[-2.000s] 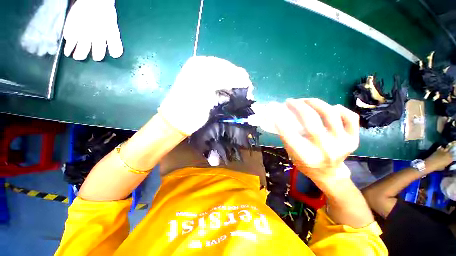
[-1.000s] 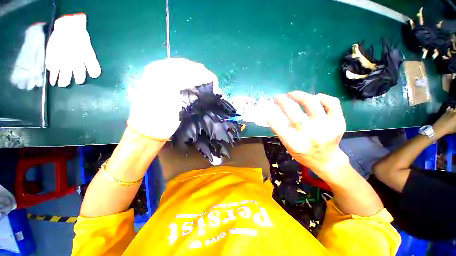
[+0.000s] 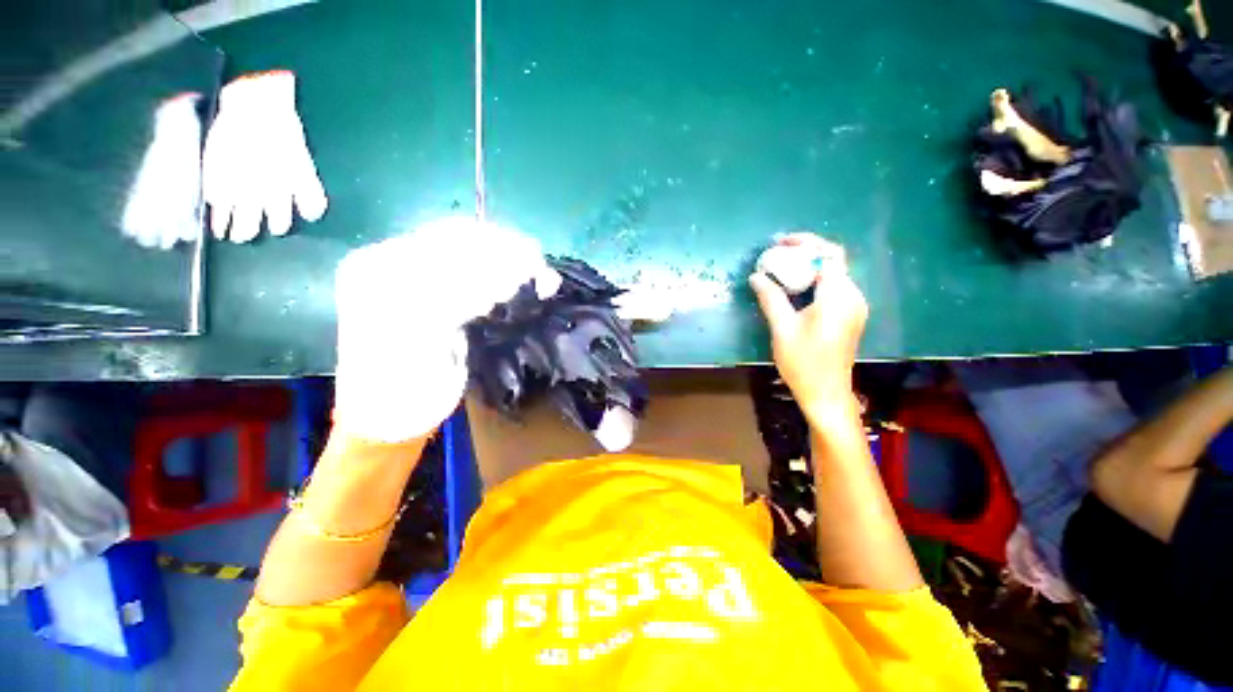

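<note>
My left hand (image 3: 413,325), in a thick white glove bleached by glare, holds the black tufted piece (image 3: 561,349) at the bench's near edge. A pale rounded tip shows at the lower end of the piece. My right hand (image 3: 815,304) looks bare and is further right, over the bench. Its fingers are around the small white glue bottle (image 3: 791,266), with a bit of blue at its side. The right hand is apart from the black piece.
Spare white gloves (image 3: 261,156) lie at the left beside a dark-edged panel (image 3: 102,203). A black clump with tan stems (image 3: 1061,169) and a brown pad (image 3: 1201,203) are at the right. Red stools (image 3: 953,466), a blue bin (image 3: 102,608) and another person's arm (image 3: 1170,439) are below the edge.
My right hand has drawn back from the black piece with the bottle, whose blue tip no longer touches the tufts. My left hand still holds the piece. The view has shifted.
</note>
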